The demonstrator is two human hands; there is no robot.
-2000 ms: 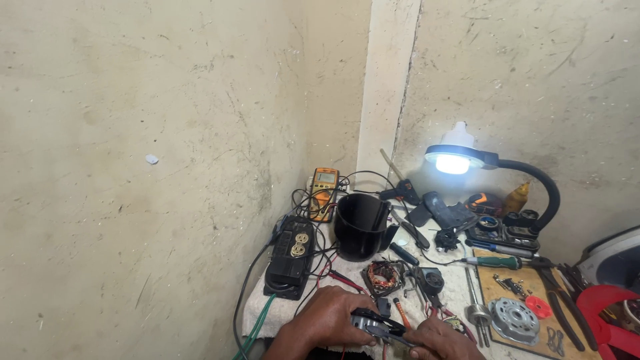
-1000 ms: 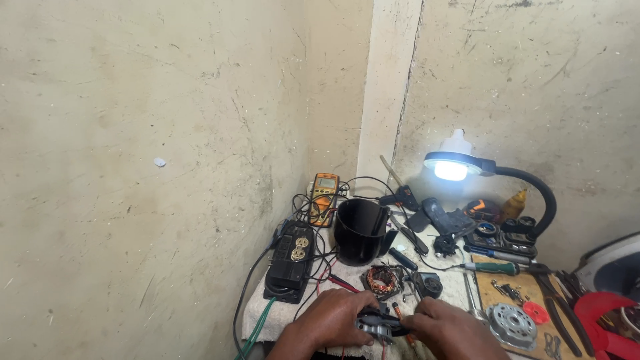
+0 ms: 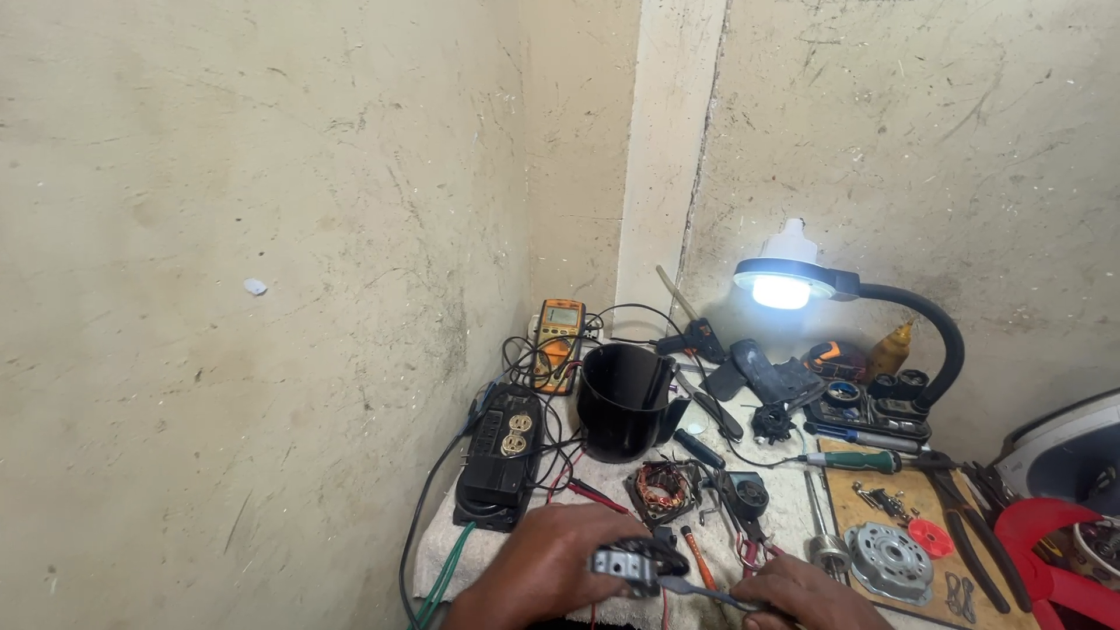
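Note:
My left hand (image 3: 556, 560) grips a round metal motor part with a black rim (image 3: 626, 567) at the bottom of the view. My right hand (image 3: 805, 595) holds a thin grey tool (image 3: 709, 595), whose flat end meets the right side of that part. Just beyond them lies a motor stator with copper windings (image 3: 662, 490). Right of it is a small dark motor piece (image 3: 748, 496), with pliers (image 3: 744, 534) beside it. An orange-handled screwdriver (image 3: 697, 556) lies between my hands. The fingertips of my right hand are partly cut off by the frame's lower edge.
A black power strip (image 3: 499, 459), an orange multimeter (image 3: 558, 346) and a black plastic housing (image 3: 621, 402) stand at the left. A lit gooseneck lamp (image 3: 783, 280) leans over the back. At right, a wooden board (image 3: 857, 490) carries a metal motor cover (image 3: 891, 560), screws and black-handled pliers (image 3: 971, 534).
The motor part has turned in my left hand. My right hand has moved away to the right, and the grey tool now shows between it and the part.

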